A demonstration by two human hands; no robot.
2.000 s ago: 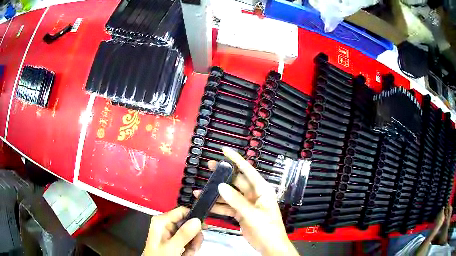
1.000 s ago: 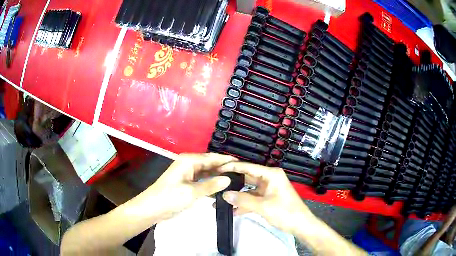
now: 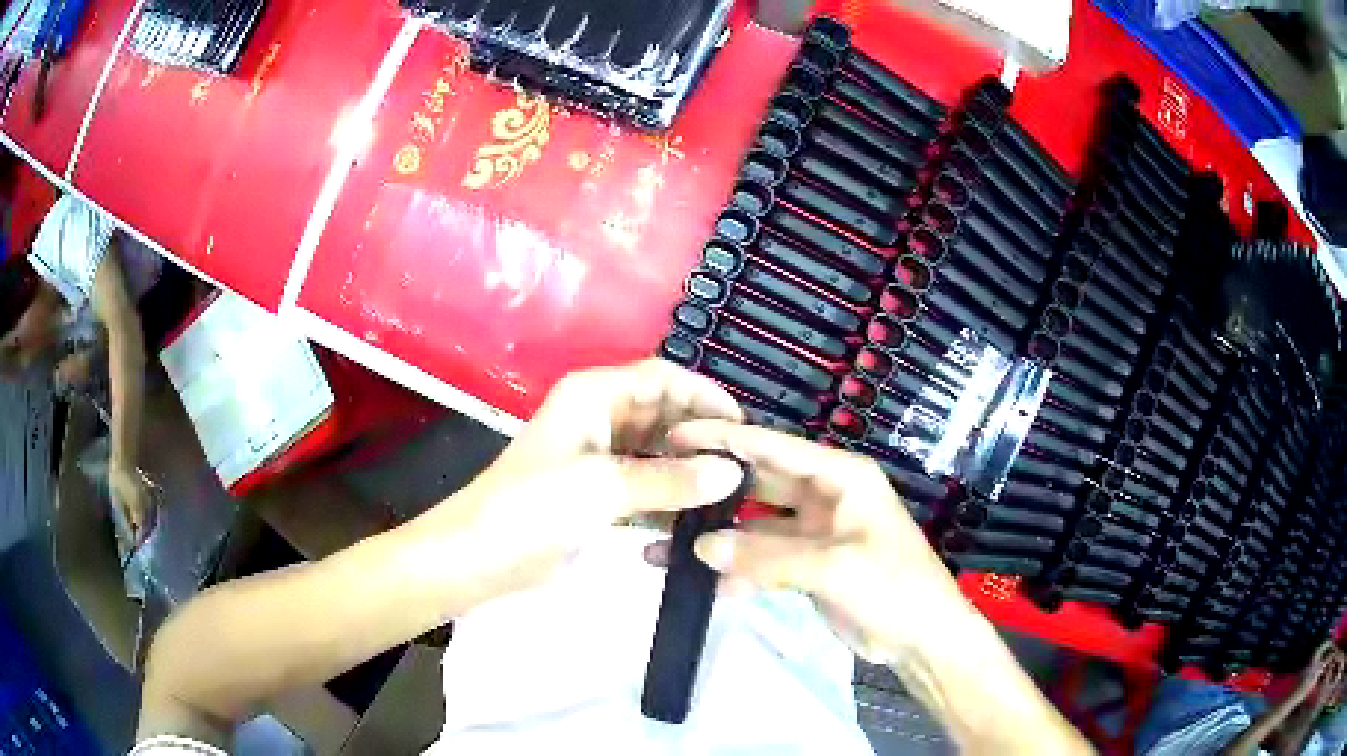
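One black handle-like part point(image 3: 683, 628) hangs down between my hands in front of my white clothing, its rounded head at the top. My left hand point(image 3: 628, 458) pinches the head from the left with thumb and fingers. My right hand point(image 3: 805, 517) holds the same head from the right, fingertips close to the left ones. The fingers partly cover the head. Rows of laid-out black parts point(image 3: 827, 222) lie on the red bench just beyond my hands and to the right. Clear shiny strips point(image 3: 975, 414) lie on these rows.
Wrapped bundles point(image 3: 621, 45) lie at the top, a small bundle point(image 3: 200, 30) upper left, and a wrapped pack point(image 3: 1282, 318) on the right-hand rows. A pale box point(image 3: 244, 387) stands below the bench edge. Another person's arm point(image 3: 121, 369) shows at left, other hands point(image 3: 1319, 687) at lower right.
The part has moved from over the rows to close before my body and now hangs head up, with both hands at its head. The view has shifted, and a person's arm has appeared at left.
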